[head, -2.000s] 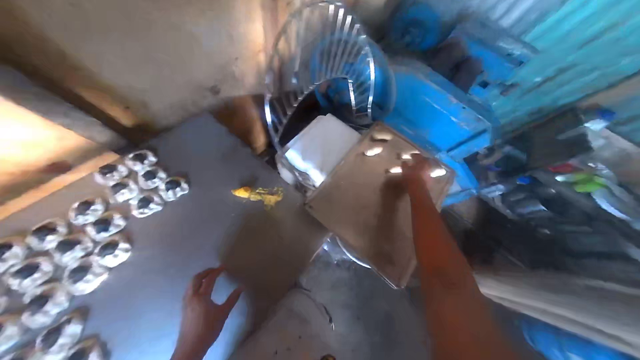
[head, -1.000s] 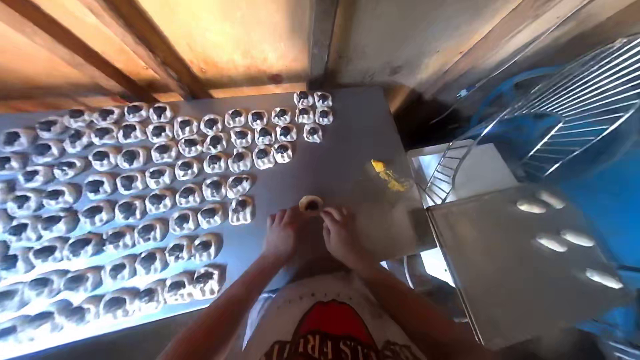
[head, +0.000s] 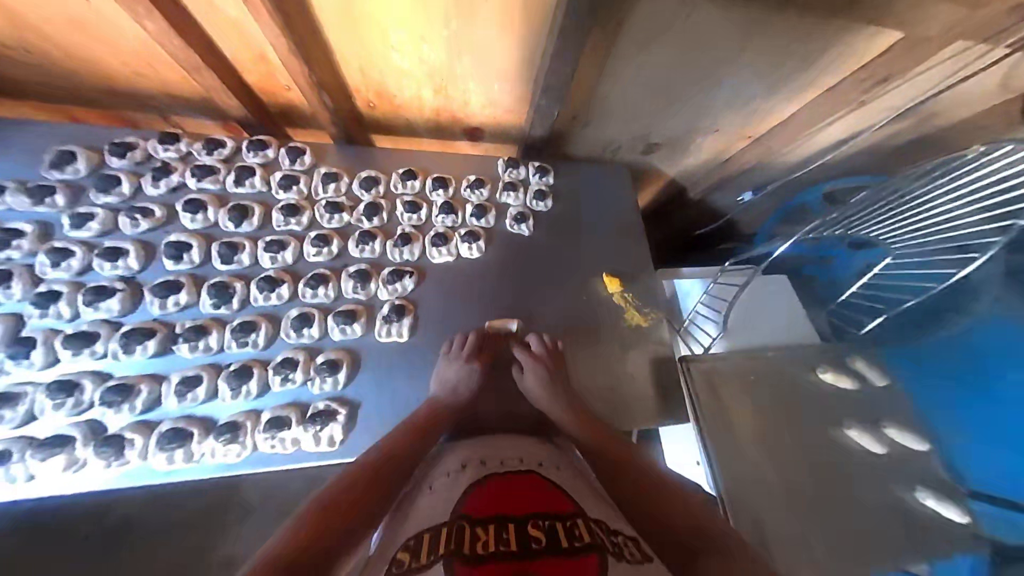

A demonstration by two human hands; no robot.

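On the grey metal table (head: pixel 552 264) a small pale piece of dough (head: pixel 502 326) lies between and just beyond my fingertips. My left hand (head: pixel 462 366) is at its left and my right hand (head: pixel 544 370) at its right; both rest low over the table with fingers bent. Whether either hand grips the dough cannot be told. Rows of pale dough pieces with dark filling (head: pixel 302 324) cover the table's left side. A yellow smear of a soft substance (head: pixel 626 300) lies on the table to the right of my hands.
At the right, a metal tray (head: pixel 788 464) bears several oval pale dough pieces (head: pixel 864 438). Behind it stand a round wire rack or fan guard (head: pixel 904 264) and a white box-like surface (head: pixel 772 308). A wooden wall (head: pixel 432 72) borders the table's far edge.
Two seconds ago my right hand was over the tray and my left over the table. Both hands are now together on the table; the round, dark-centred dough piece seen between them one second ago now looks flat and pale.
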